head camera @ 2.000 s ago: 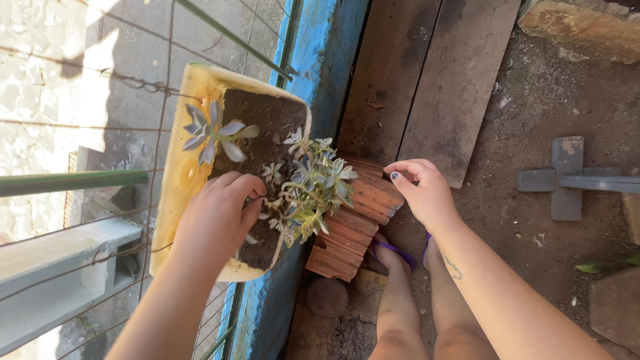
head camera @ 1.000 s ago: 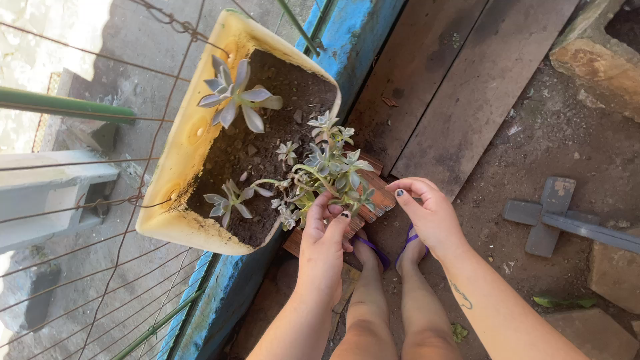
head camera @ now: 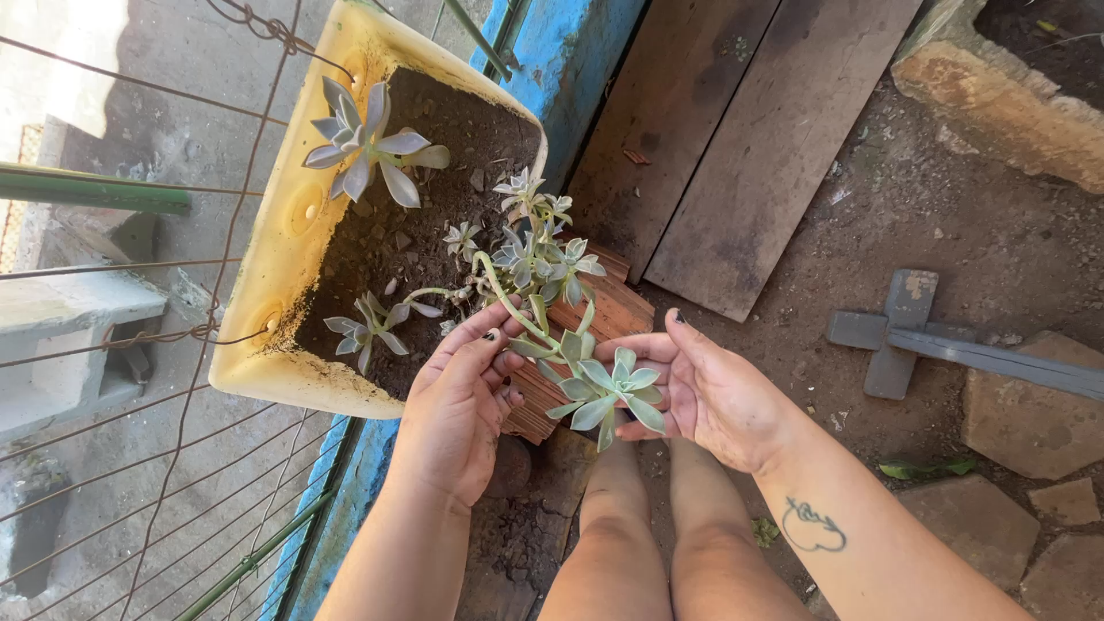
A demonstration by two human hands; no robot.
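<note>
A long succulent stem [head camera: 504, 297] with a pale green rosette [head camera: 608, 392] hangs over the near side of a yellow plastic planter [head camera: 302, 216] filled with soil. My left hand [head camera: 466, 397] is at the stem, its fingers partly curled beside and under it; whether they grip it is hard to tell. My right hand [head camera: 690, 388] is spread with its palm up, its fingers partly behind the rosette. Between the planter and my right hand grows a cluster of small succulents [head camera: 543, 250]. Two more rosettes, a large grey one [head camera: 366, 142] and a smaller one [head camera: 366, 332], stand in the soil.
A wire fence [head camera: 211, 328] runs behind the planter, which is tied to it by wire. Below are a blue ledge [head camera: 561, 60], ridged clay bricks [head camera: 612, 302] and wooden boards [head camera: 733, 172]. A grey wooden cross-shaped piece [head camera: 897, 332] and stone pavers [head camera: 1035, 414] lie at the right.
My left hand has moved from over the planter's soil to the hanging stem. The long stem with its green rosette now shows between my hands, and my right hand has turned palm up.
</note>
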